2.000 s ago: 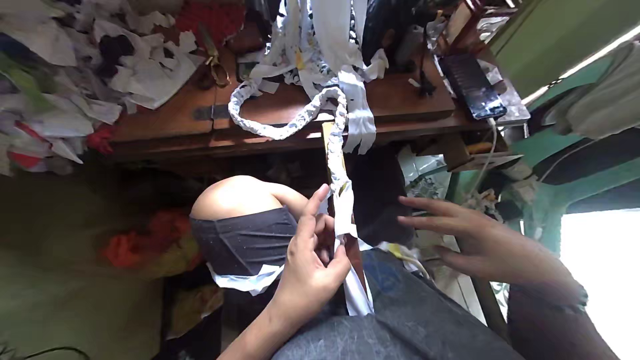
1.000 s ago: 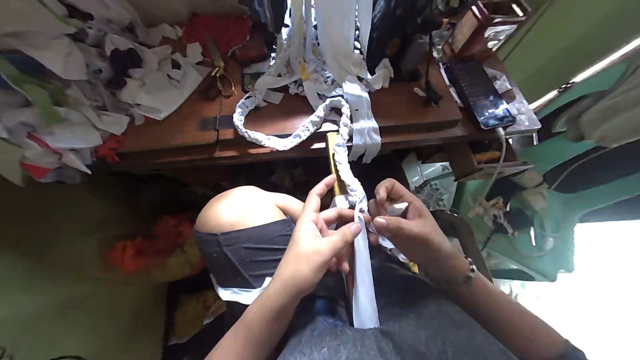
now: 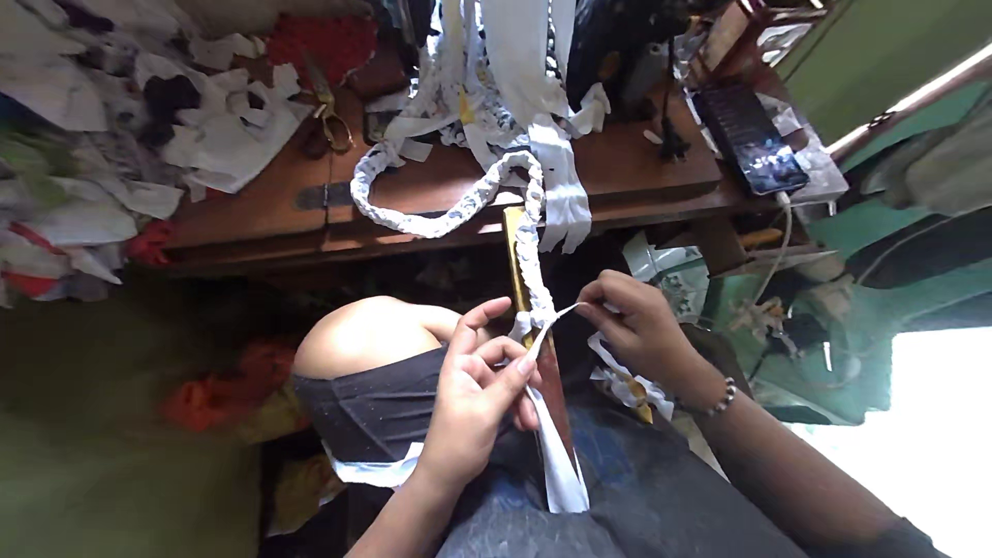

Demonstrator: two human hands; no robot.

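Observation:
A braided cord of pale fabric strips (image 3: 434, 225) loops on the wooden table and hangs over its edge toward me. Between thumb and forefinger, my left hand (image 3: 480, 380) pinches a white fabric strip (image 3: 554, 457) just below the braid's lower end; the strip's tail hangs down over my lap. To the right, my right hand (image 3: 639, 329) holds a thin, taut strand that runs to the same end of the braid. A long narrow wooden board (image 3: 552, 380) with a yellow upper part lies behind the braid and the strip.
The wooden table (image 3: 256, 209) holds scissors (image 3: 333, 128), fabric scraps (image 3: 225, 139) in a heap at left, and hanging white strips (image 3: 562, 178). A smartphone (image 3: 752, 143) with a white cable (image 3: 777, 248) lies at right. More scraps (image 3: 632, 387) are near my right forearm.
Two seconds ago my right hand was spread apart from the braid; it came in to the braid's end and now pulls a thin strand out to the right. The left hand stays at the strip.

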